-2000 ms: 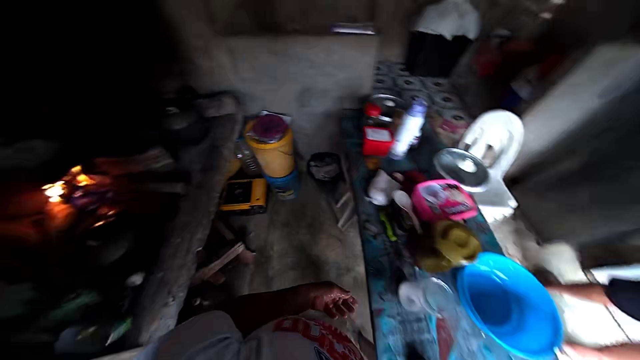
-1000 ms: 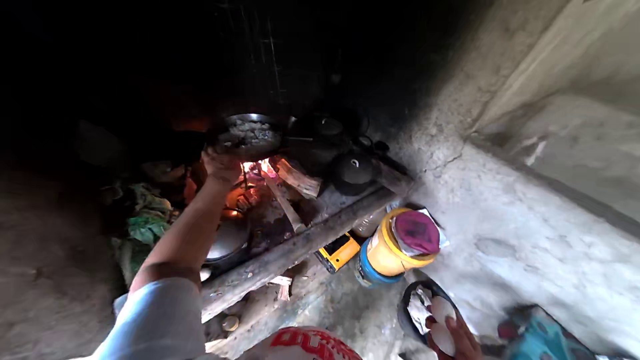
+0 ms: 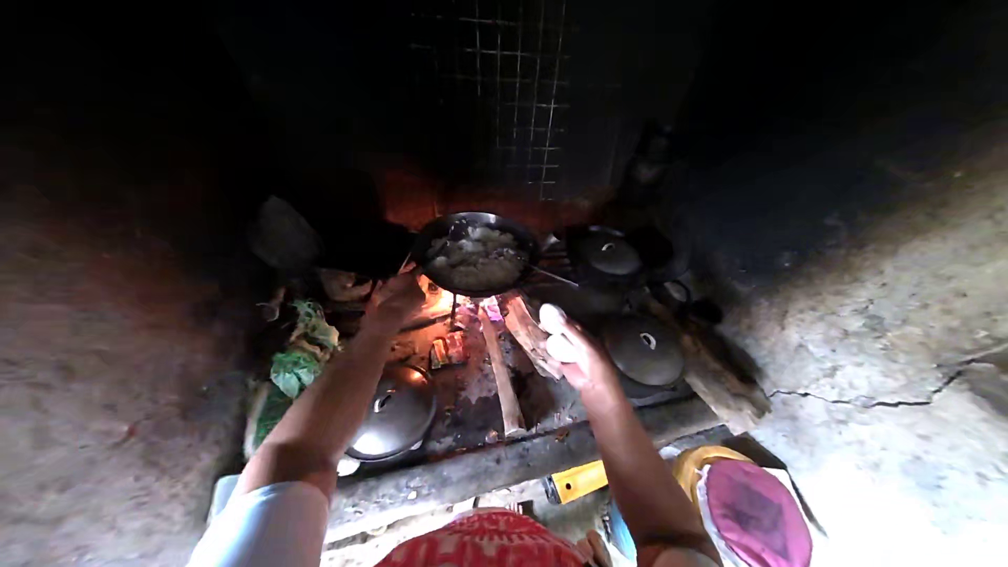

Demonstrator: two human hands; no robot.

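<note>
A dark metal pan (image 3: 476, 256) with pale, lumpy food in it sits over the wood fire. My left hand (image 3: 398, 299) is at the pan's near left edge, beside a handle; the shadow hides whether its fingers are closed on it. My right hand (image 3: 579, 354) holds white, rounded things that look like eggs (image 3: 561, 346), below and to the right of the pan. A thin metal utensil handle (image 3: 554, 275) sticks out over the pan's right rim. Burning firewood (image 3: 498, 374) and glowing embers (image 3: 449, 349) lie under and in front of the pan.
Lidded pots stand at the lower left (image 3: 396, 413) and right (image 3: 644, 350), with another lidded pot (image 3: 605, 253) behind. A log (image 3: 728, 378) lies by the cracked wall. Green plastic (image 3: 293, 372) is at the left. A yellow container with a pink cover (image 3: 756, 512) stands below the hearth edge.
The view has swung from the table to the hearth. Since one second ago, my right hand with the white things has moved from beside a dark container at the lower right to over the hearth.
</note>
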